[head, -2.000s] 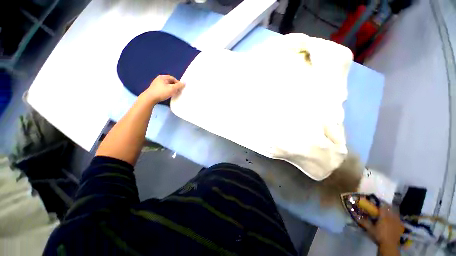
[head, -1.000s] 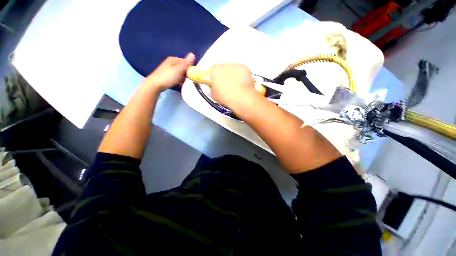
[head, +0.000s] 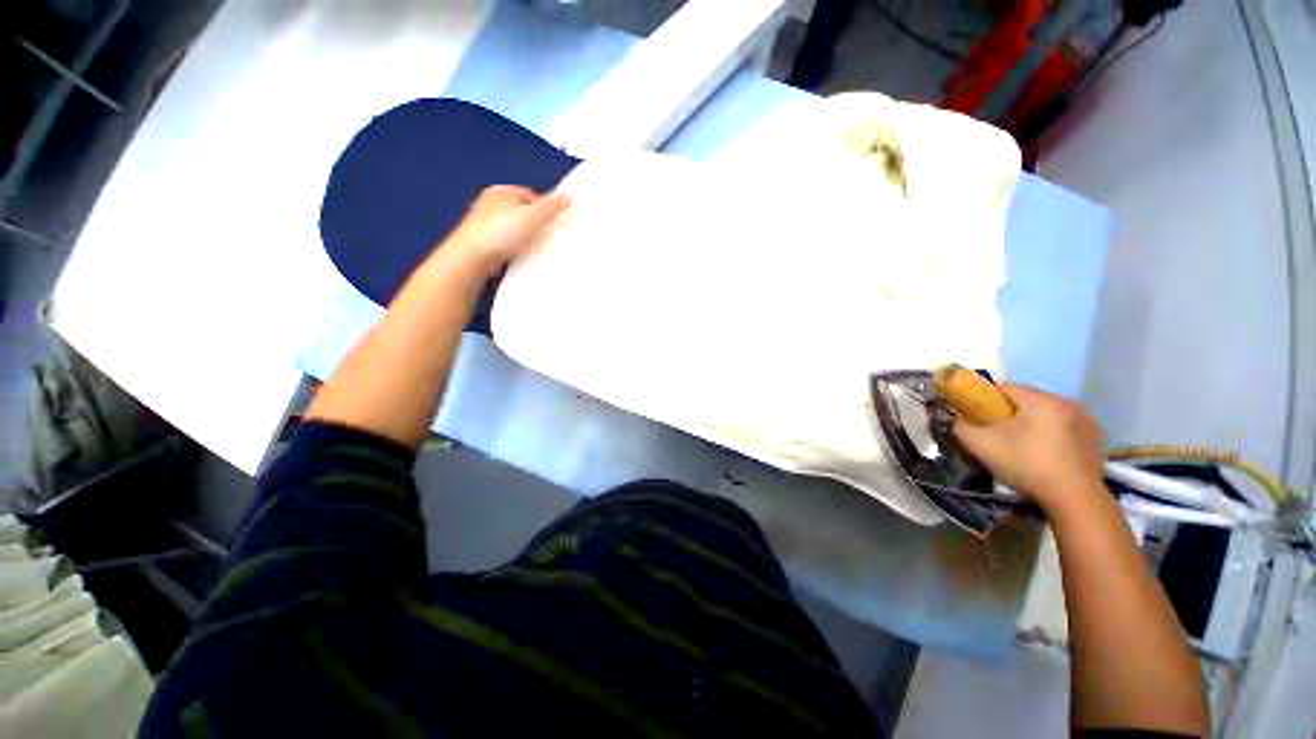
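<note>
The cream jacket (head: pixel 722 274) lies spread over the navy padded board (head: pixel 411 202), whose rounded left end shows bare. My left hand (head: pixel 512 228) is at the jacket's left edge, fingers together on the cloth; it is slightly blurred. My right hand (head: pixel 1042 445) grips the yellow-tan handle of the steam iron (head: pixel 924 445). The iron is at the jacket's lower right edge, over the cloth border; whether its sole touches the cloth cannot be told.
The light blue table (head: pixel 1061 274) extends under the board. A white side table (head: pixel 217 260) is at the left. A white support arm (head: pixel 678 72) is at the far side. Yellow and white hoses (head: pixel 1191 484) run right from the iron. A red object (head: pixel 1018 65) is beyond the table. Pale cloth (head: pixel 58 621) is at lower left.
A second ago the iron was near my left hand at the jacket's left edge. It is now far to the right, still in my right hand. The whole table also shows more fully.
</note>
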